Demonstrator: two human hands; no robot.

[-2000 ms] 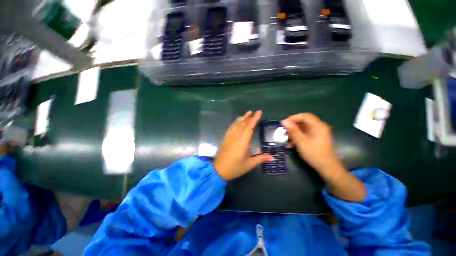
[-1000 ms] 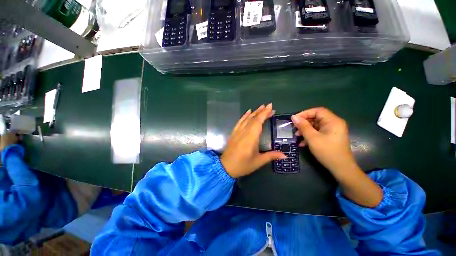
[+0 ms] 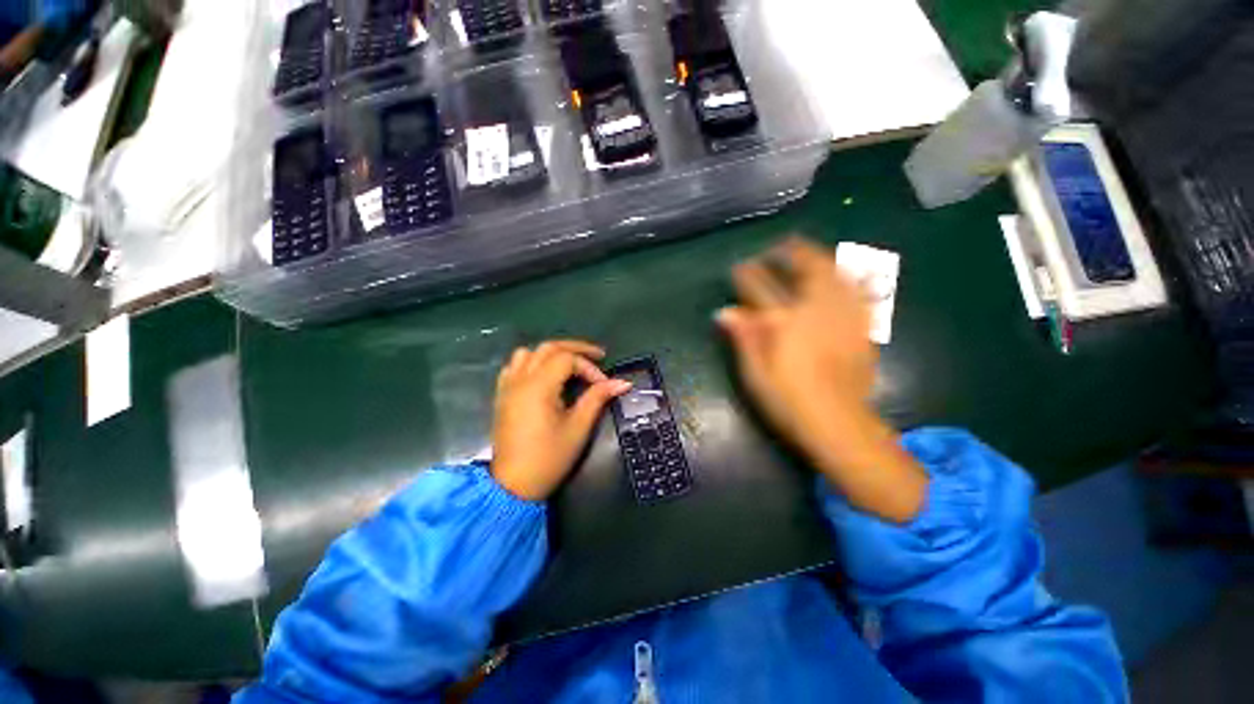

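Observation:
A black keypad phone lies face up on the green mat, slightly tilted, with a pale glare on its screen. My left hand is at the phone's upper left, thumb and index fingertip pinched together at the screen's edge; whether a thin film is between them cannot be told. My right hand is blurred, raised to the right of the phone and off it, partly covering a white card. The round cap on the card is not visible, and what the right fingers hold cannot be told.
A clear blister tray with phones stands behind the mat. A grey-white bottle and a white-framed panel with a dark centre are at the right. A long pale film strip and white paper slips lie left.
The view has swung right. My right hand has left the phone's screen and moved towards the white card. My left hand has moved from beside the phone to pinch at the screen's upper left edge.

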